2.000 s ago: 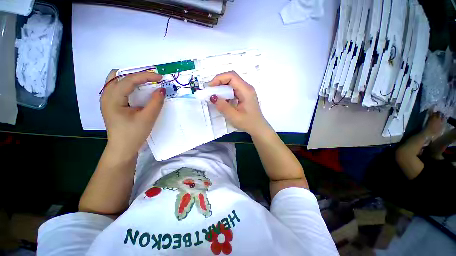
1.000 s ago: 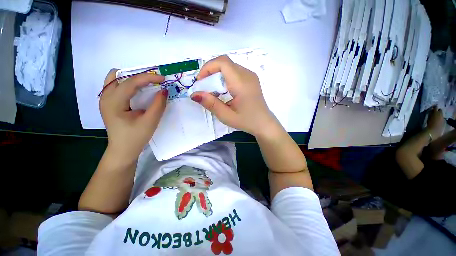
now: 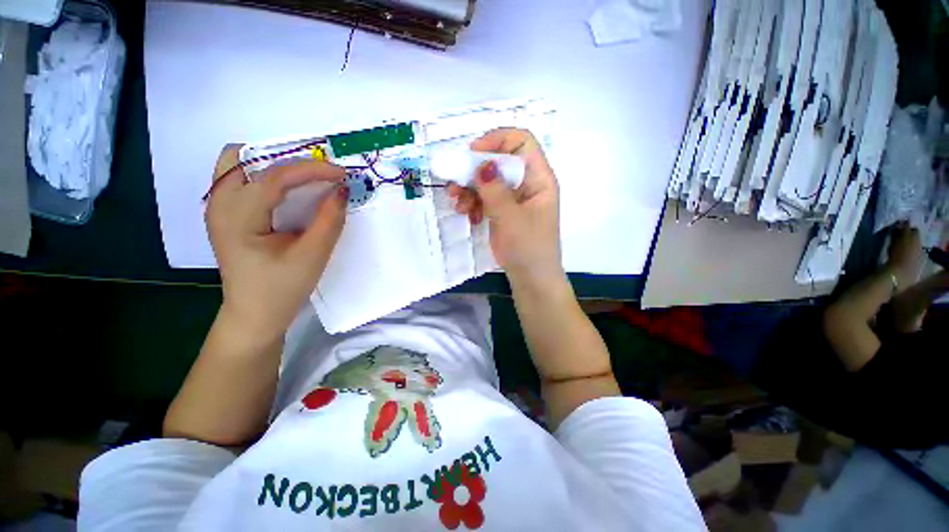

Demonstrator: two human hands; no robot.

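A white card panel (image 3: pixel 380 255) lies at a slant on the white sheet, its near corner over the bench edge. A green circuit board (image 3: pixel 372 139) lies along its far edge, with a yellow part (image 3: pixel 318 154) left of it. A small green sub-board (image 3: pixel 411 185) with thin wires sits below the board. My left hand (image 3: pixel 276 213) is on the panel's left side, thumb and finger at a round silver disc (image 3: pixel 359 187); whether it grips the disc is unclear. My right hand (image 3: pixel 510 192) holds a small white tube (image 3: pixel 473 166), its left end near the sub-board.
A clear tub (image 3: pixel 73 114) of white pieces stands at the left. Stacked white card assemblies (image 3: pixel 780 114) stand on brown cardboard (image 3: pixel 718 255) at the right. Crumpled white tissue (image 3: pixel 633 19) and a brown-edged stack (image 3: pixel 416 23) lie at the back. Another person's arm (image 3: pixel 874 307) shows at far right.
My right hand with the white tube moved in to the left over the sub-board, then back to the right, uncovering the sub-board. My left hand has barely moved.
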